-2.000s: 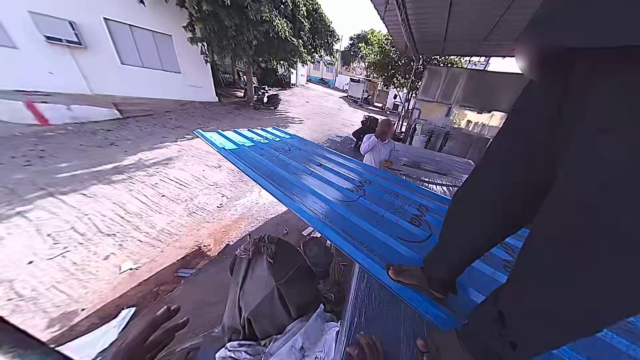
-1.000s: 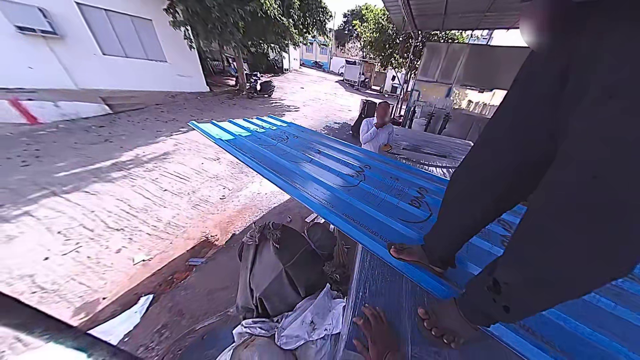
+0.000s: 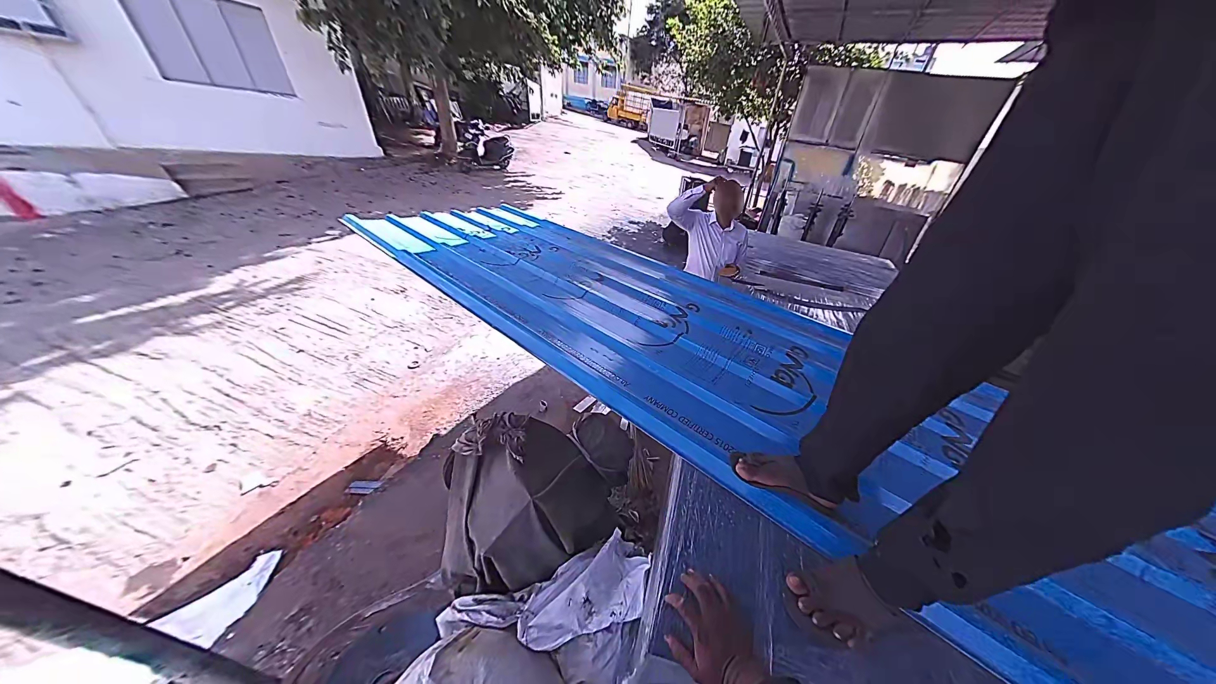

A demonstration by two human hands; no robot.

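Note:
My one visible hand (image 3: 711, 622), at the bottom, lies with fingers spread on a plastic-wrapped surface (image 3: 722, 532); nothing is in it. It looks like my right hand, judging by the earlier frames. My left hand is out of view. Beyond the hand, a blue ribbed roofing sheet (image 3: 608, 323) with printed and handwritten marks stretches from lower right to upper left. Another person, in dark trousers (image 3: 1073, 332), stands over it at the right. One bare foot (image 3: 784, 475) rests on the sheet's edge, the other foot (image 3: 836, 603) on the wrapped surface.
Tied dark sacks (image 3: 532, 503) and white sacking (image 3: 589, 594) lie left of the wrapped surface. A person in a white shirt (image 3: 712, 242) stands beyond the sheet, an arm raised to the head, beside a wrapped stack (image 3: 826, 266). A dark rail (image 3: 114, 627) crosses the lower left.
My left hand, at the lower left two seconds ago, has left the view. My right hand has come further into view on the wrapped surface. The person in white has raised an arm.

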